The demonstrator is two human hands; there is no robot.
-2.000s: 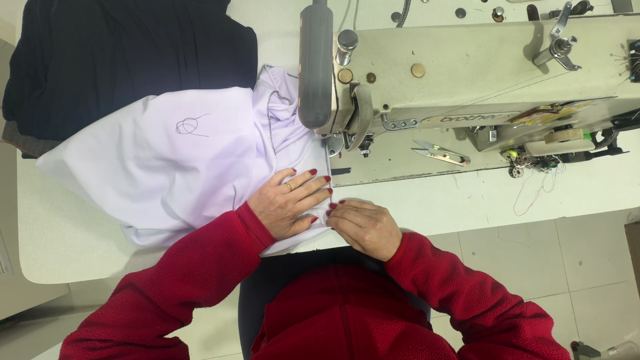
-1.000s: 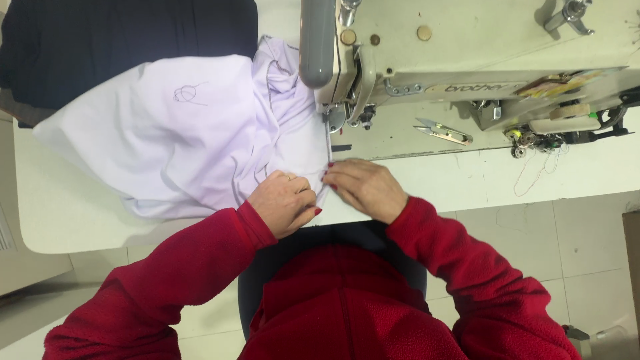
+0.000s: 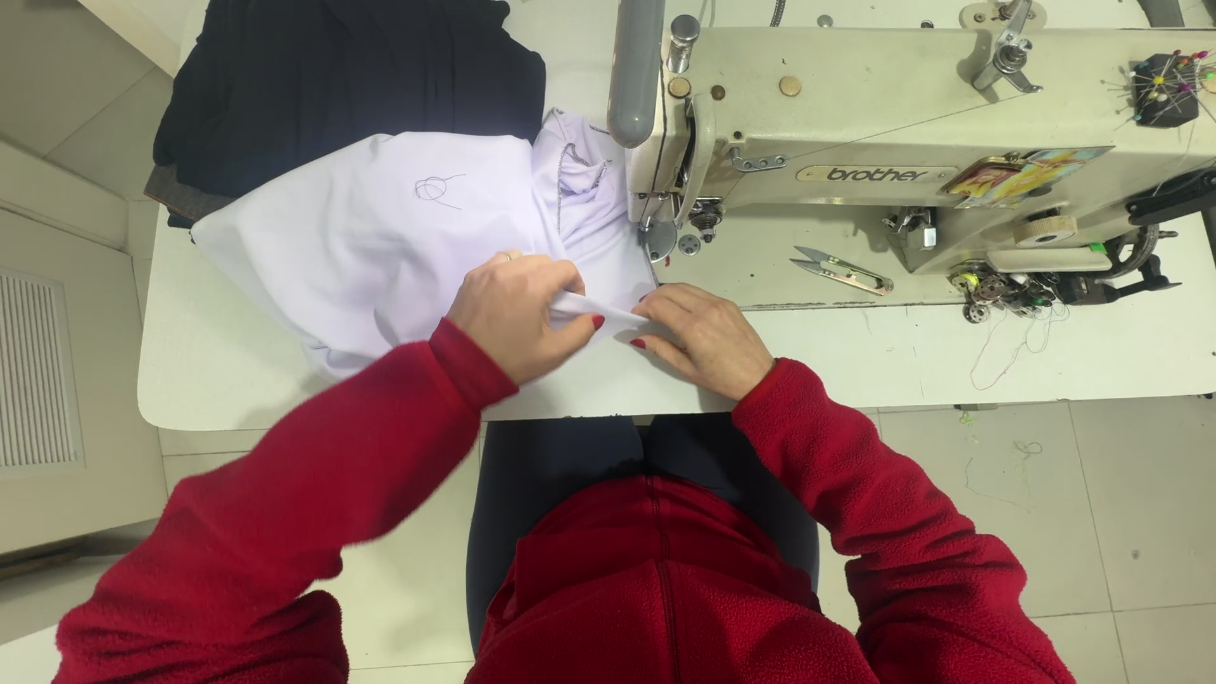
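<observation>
White fabric (image 3: 351, 228) lies in loose folds on the table, its right part reaching the presser foot area of a Brother sewing machine (image 3: 855, 104). My left hand (image 3: 518, 313) pinches a folded edge of this fabric between thumb and fingers. The same edge runs to my right hand (image 3: 705, 337), whose fingertips grip its other end just in front of the needle area. A loose dark thread (image 3: 437, 190) rests on the white fabric. The needle itself is too small to make out.
Dark folded fabric (image 3: 351, 85) is piled at the back left. Thread snips (image 3: 844, 270) lie on the machine bed. Bobbins with tangled thread (image 3: 988, 285) sit further right. A pincushion with pins (image 3: 1167, 87) stands on the machine arm. The white table's front edge (image 3: 950, 397) runs before me.
My left hand has lifted from lying on the fabric, fingers spread, to pinching its edge. The edge now stands up as a fold between both hands. The view has shifted slightly.
</observation>
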